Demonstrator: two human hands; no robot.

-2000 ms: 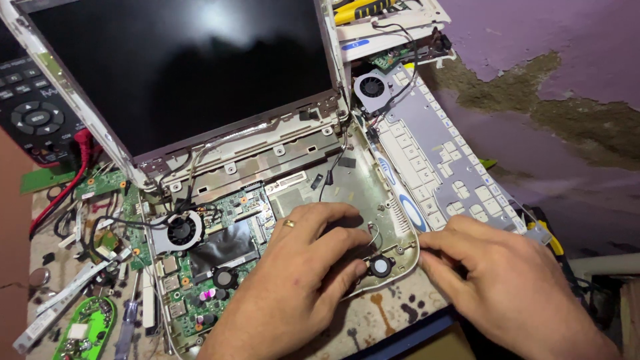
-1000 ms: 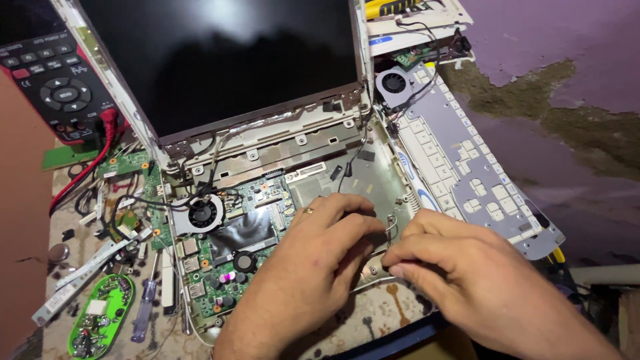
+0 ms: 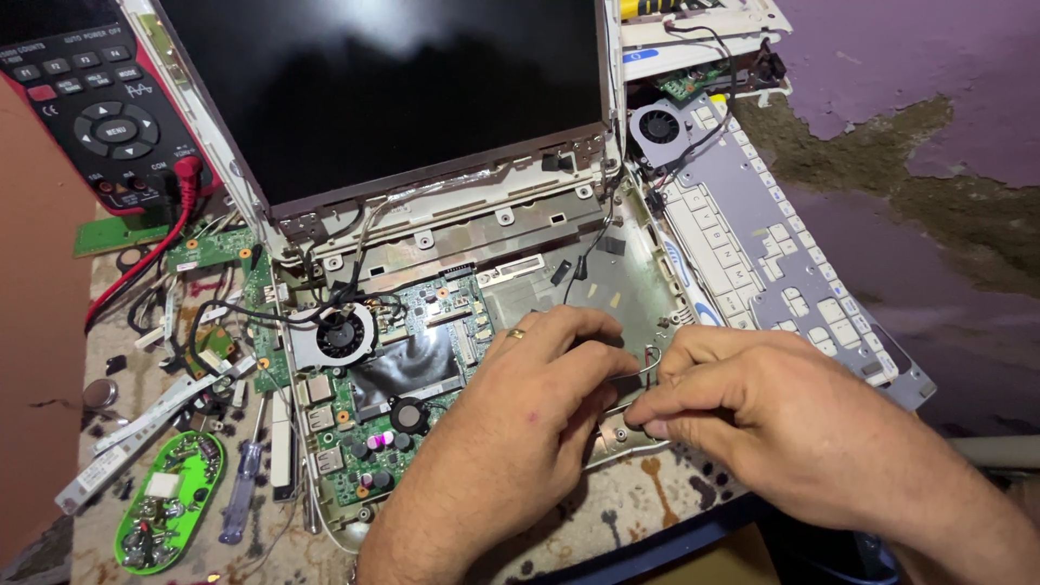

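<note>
An opened laptop chassis [image 3: 520,296] lies under both hands, its dark screen [image 3: 398,89] raised behind it. My left hand [image 3: 540,406], with a ring on one finger, reaches over the front middle of the chassis, its fingertips near a thin wire [image 3: 652,357]. Beside them, my right hand [image 3: 756,398] has its thumb and forefinger together at the front right corner; whether something small is between them is hidden. A cooling fan [image 3: 341,335] and a green circuit board [image 3: 366,455] fill the left side. A small round speaker [image 3: 408,414] rests on the board.
At left lie a red and black multimeter [image 3: 114,122], a green tray of screws [image 3: 134,532], a screwdriver [image 3: 242,487] and loose metal strips [image 3: 106,475]. A detached keyboard [image 3: 723,244] and a second fan [image 3: 660,126] sit at right, near a peeling purple wall [image 3: 959,65].
My right hand has moved inward from the chassis's right edge, nearer my left hand. The round speaker that was at the front right corner two seconds ago no longer shows there.
</note>
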